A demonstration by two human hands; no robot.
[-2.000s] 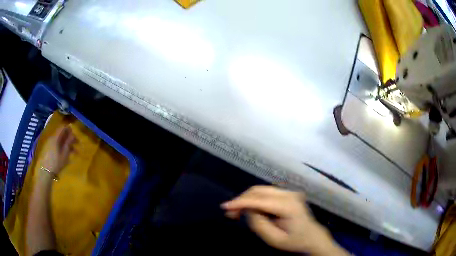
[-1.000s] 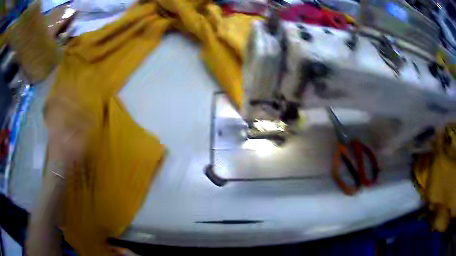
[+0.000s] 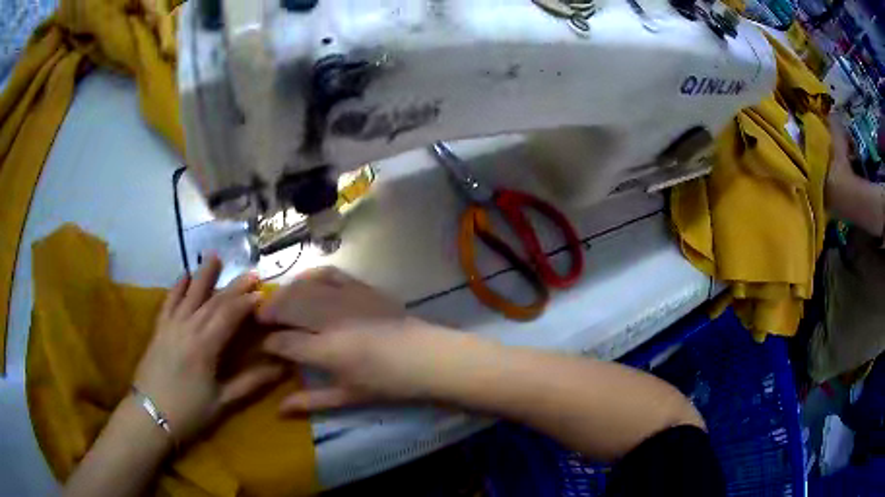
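A mustard-yellow cloth piece (image 3: 82, 335) lies spread and creased on the table left of and in front of the needle. My left hand (image 3: 194, 340), with a bracelet at the wrist, is on the cloth with its fingers near the presser foot. My right hand (image 3: 335, 335) is beside it, its fingers on the cloth edge just in front of the foot. The lit presser foot and needle area (image 3: 281, 233) is under the head of the white sewing machine (image 3: 505, 78) marked QINLIN. How firmly the fingers pinch the cloth is partly hidden.
Scissors with orange and red handles (image 3: 500, 254) lie under the machine arm. Yellow pieces (image 3: 762, 223) hang over the right table end. A blue crate (image 3: 737, 408) is below the table at right. More yellow cloth (image 3: 58, 58) lies at upper left. Another person's arm (image 3: 859, 194) shows at far right.
The view has swung right from the blue crate to the machine. The left hand has brought yellow cloth onto the table and up to the foot. The right hand has come onto the cloth.
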